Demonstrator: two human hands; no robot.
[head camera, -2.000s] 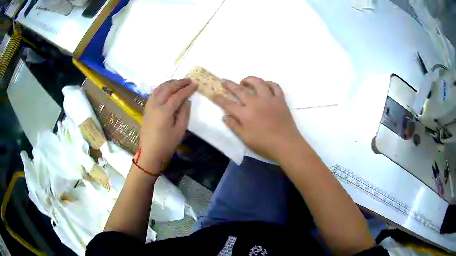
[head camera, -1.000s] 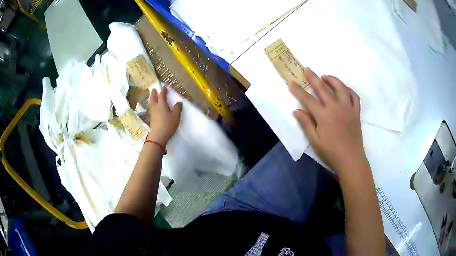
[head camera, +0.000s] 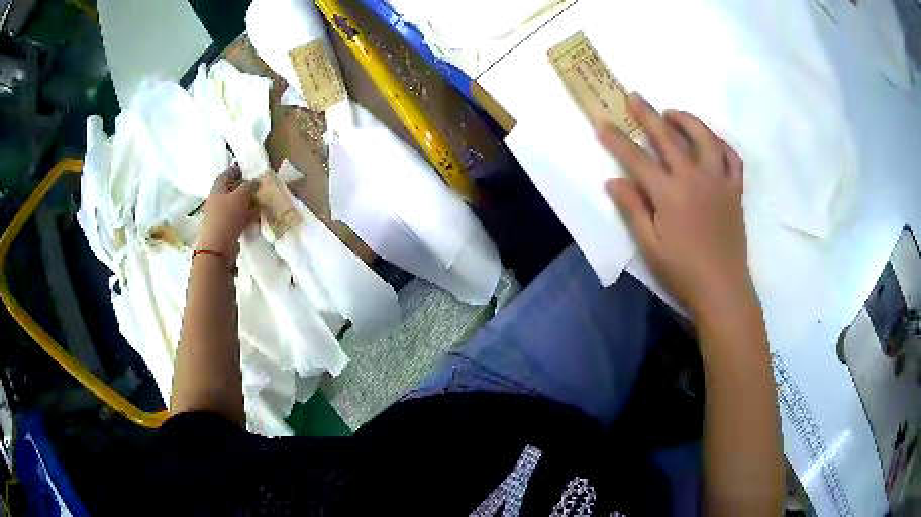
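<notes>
My right hand (head camera: 687, 202) lies on the white cut pieces (head camera: 747, 91) on the table, its fingertips on the lower end of a tan bundle ticket (head camera: 586, 73). My left hand (head camera: 230, 210) is at the heap of tied white bundles (head camera: 151, 131) at left, its fingers closed at the cloth beside a second tan ticket (head camera: 278, 205). A separate white bundle (head camera: 399, 207) with another tan ticket (head camera: 319, 76) lies to the right of the heap, by the yellow rail.
A yellow rail (head camera: 399, 91) and blue trough edge (head camera: 429, 42) run between the bundles and the table. A yellow tube frame (head camera: 40, 343) curves at far left. The machine bed (head camera: 884, 343) is at the right edge, near the printed ruler (head camera: 808, 434). My lap is below.
My left hand has moved left from the bundle by the rail to the tied heap. That bundle now lies apart from the heap. My right hand stays on the ticket.
</notes>
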